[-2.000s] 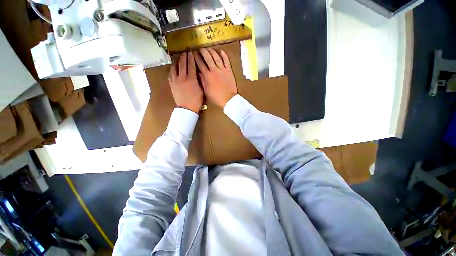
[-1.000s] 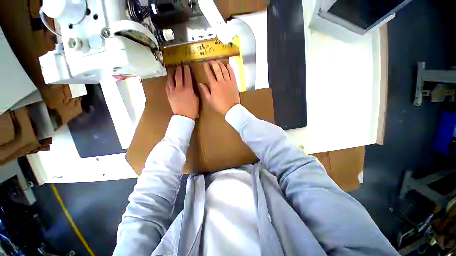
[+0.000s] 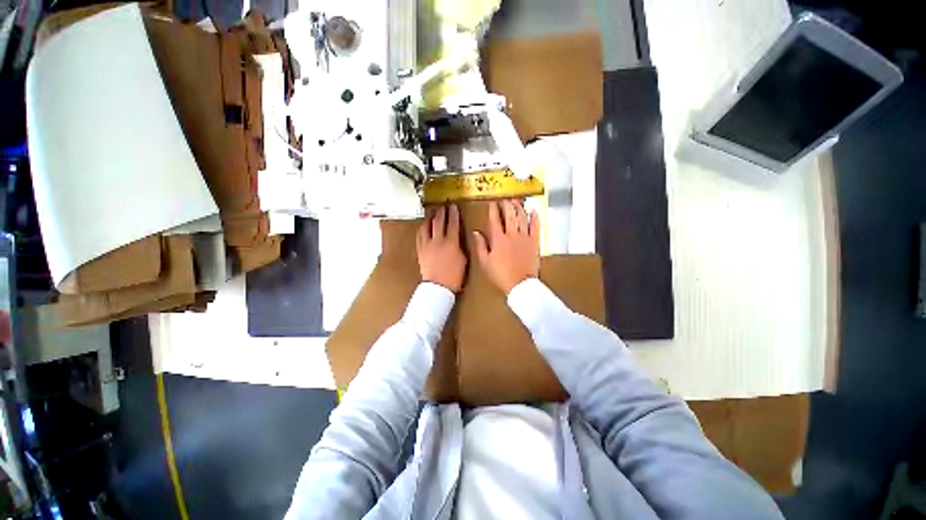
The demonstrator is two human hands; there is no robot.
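Note:
A large brown garment panel (image 3: 508, 350) lies flat on the table with a faint line down its middle. My left hand (image 3: 441, 249) rests palm down on it, fingers near the yellow edge guide (image 3: 482, 187) with dark handwriting. My right hand (image 3: 508, 247) lies flat on the panel to the right, thumb out, fingertips near the guide. The panel's top edge meets the guide. The white sewing machine head (image 3: 345, 122) stands left of the guide. No tool shows in either hand; the undersides of the hands are hidden.
Brown cut pieces (image 3: 188, 91) with a white sheet (image 3: 112, 152) are stacked at the left. Another brown piece (image 3: 553, 81) lies behind the guide. A tablet (image 3: 797, 96) stands at the right of the white table (image 3: 746, 295). Brown fabric (image 3: 762, 437) hangs at the lower right.
The view has shifted, showing more of the machine, stack and tablet. My hands, together at first, have moved apart, the right away from the left. Both still lie on the panel below the guide.

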